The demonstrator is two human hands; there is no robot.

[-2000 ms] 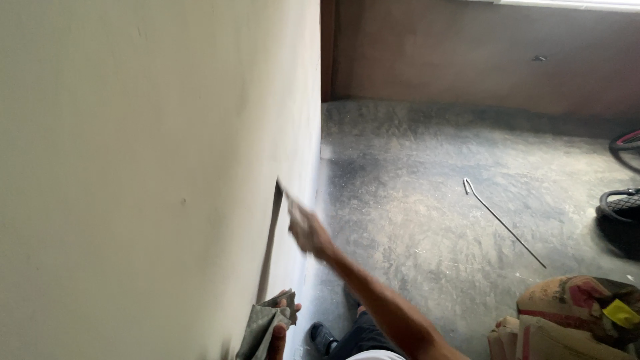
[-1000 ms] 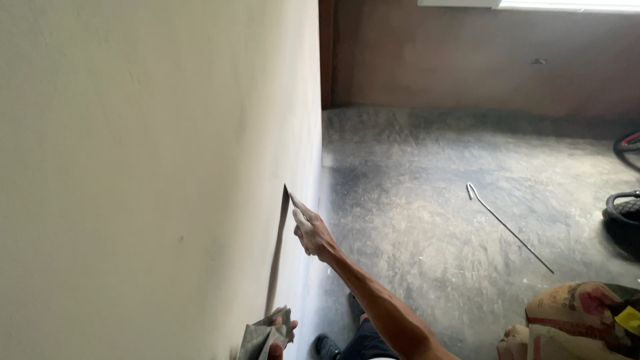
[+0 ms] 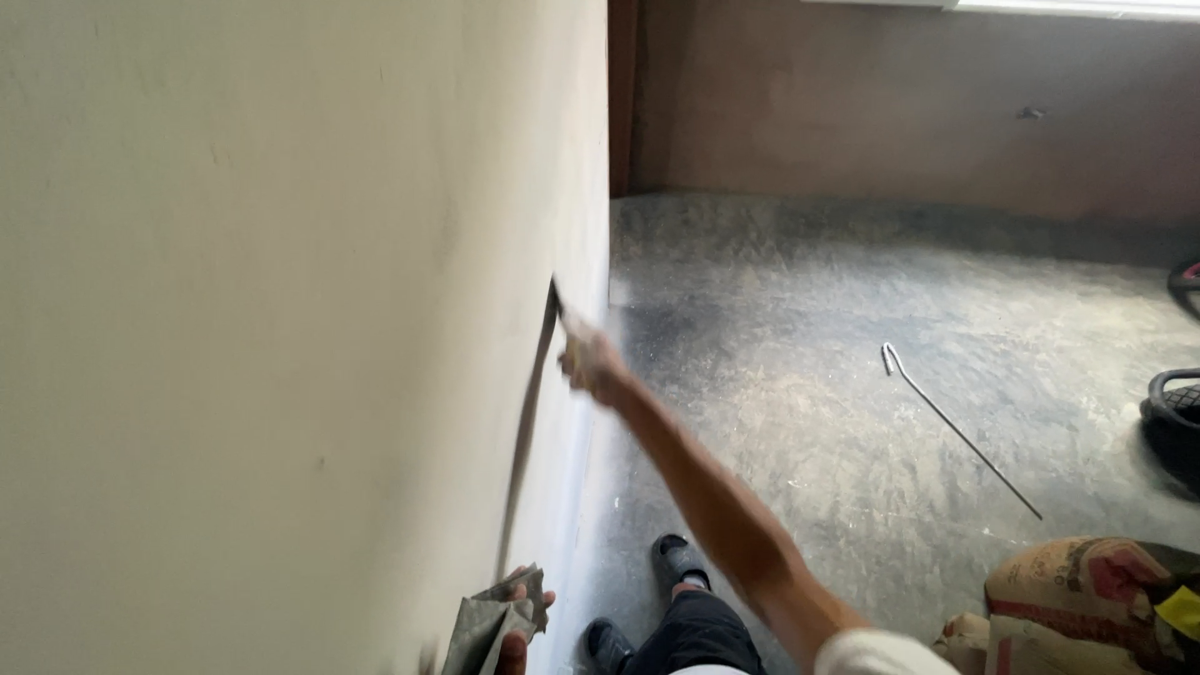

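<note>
Pale filler marks my right hand (image 3: 592,361), which is blurred and closed on a putty knife. Its dark blade (image 3: 556,292) meets the cream wall (image 3: 281,281), and a long dark shadow runs down the wall below it. Low in the view, beside the same wall, my left hand (image 3: 514,652) holds folded, crumpled grey sheet material (image 3: 483,623); its fingers wrap the edges. What the sheet is made of cannot be told, and most of that hand is hidden behind it.
A bent metal rod (image 3: 956,433) lies on the grey concrete floor (image 3: 825,450). Paper sacks (image 3: 1069,600) with a yellow piece stand at lower right, and a black basket (image 3: 1172,422) at the right edge. My shoes (image 3: 680,561) are close to the wall's foot.
My right hand with the putty knife has shifted slightly along the wall. My left hand still holds the grey sheet. Both shoes now show more fully.
</note>
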